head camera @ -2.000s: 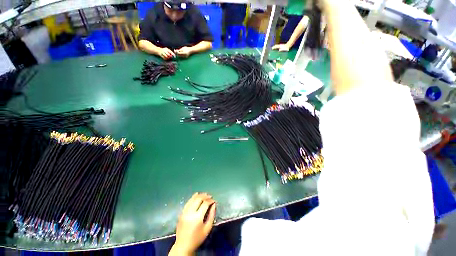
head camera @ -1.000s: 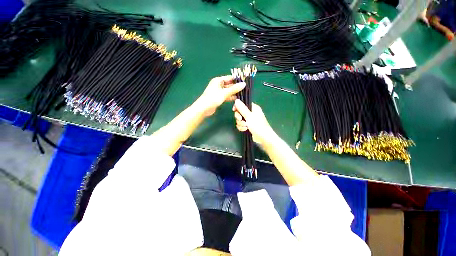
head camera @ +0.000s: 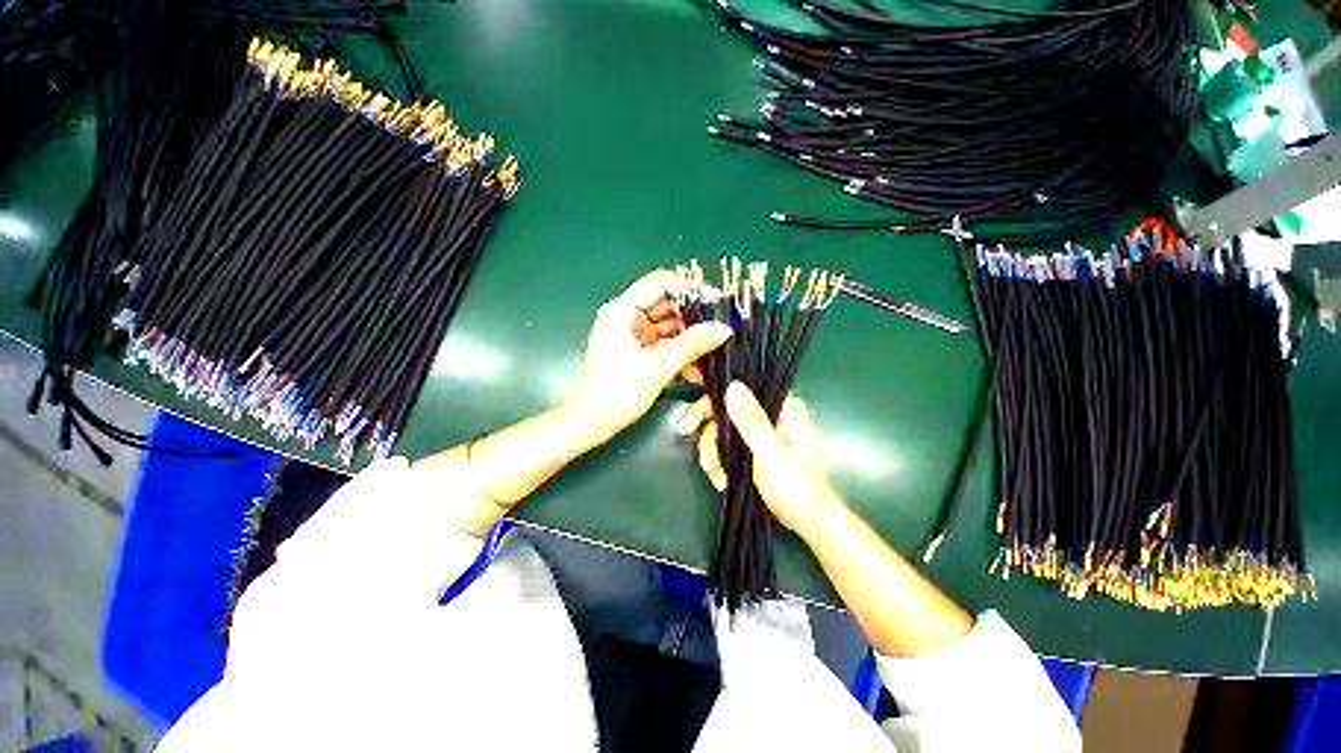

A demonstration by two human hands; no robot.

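A cable bundle [head camera: 747, 486] of black cables stands out from me over the bench edge, its gold and white tips fanned at the far end and pale tips at the near end. My left hand [head camera: 633, 361] holds it near the fanned tips, thumb across the cables. My right hand [head camera: 780, 456] grips it around the middle, thumb on top. The left cable stack [head camera: 316, 243] lies slanted, gold tips away from me. The right cable stack [head camera: 1140, 412] lies with gold tips near me.
Loose long cables [head camera: 1000, 118] lie behind the right stack, with more [head camera: 88, 221] at far left. A thin grey strip [head camera: 905, 306] and a single cable [head camera: 963, 456] lie left of the right stack. A blue bin [head camera: 191, 574] is below the bench edge [head camera: 618, 546].
The view has tilted down to the bench. Both hands now hold a bundle, absent two seconds ago. Since one second ago its far tips have fanned out wider to the right.
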